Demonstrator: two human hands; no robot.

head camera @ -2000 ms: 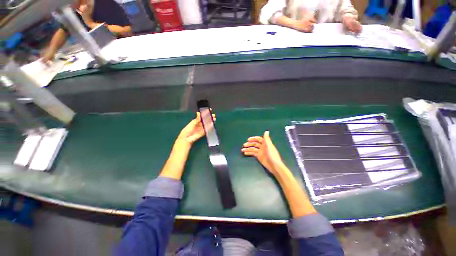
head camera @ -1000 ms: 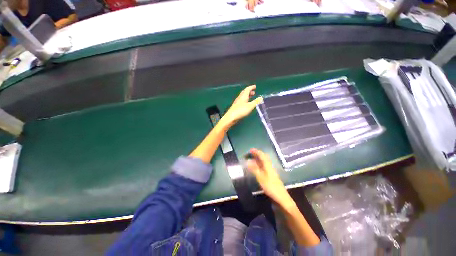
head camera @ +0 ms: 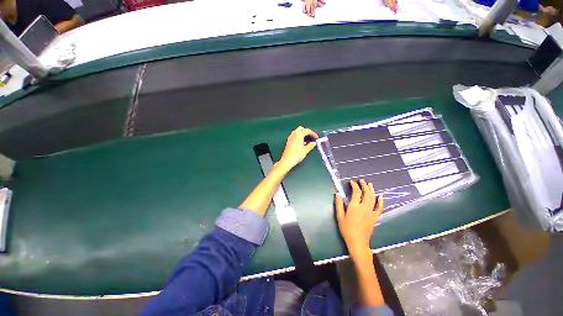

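Note:
A panel stack [head camera: 395, 154] of black-and-white strips lies in a clear plastic sleeve on the green bench. My left hand [head camera: 299, 145] is at the sleeve's upper left corner, fingertips bent onto its edge; whether they grip it is hard to tell. My right hand [head camera: 359, 213] lies spread, palm down, on the stack's lower left corner. A single long black cover panel [head camera: 295, 239] with a pale window lies on the bench left of the stack, its near end over the bench edge. My left forearm crosses above it and hides part of it.
A large bagged bundle of panels [head camera: 521, 148] lies at the far right. A box with crumpled clear wrap [head camera: 450, 271] is below the bench edge. The dark conveyor belt [head camera: 247, 86] runs behind the bench. A white piece [head camera: 4, 216] is at the left rim. People's hands show opposite.
My left hand has let go of the single panel and moved right to the sleeve's corner. My right hand has come down on the stack. The view has turned right.

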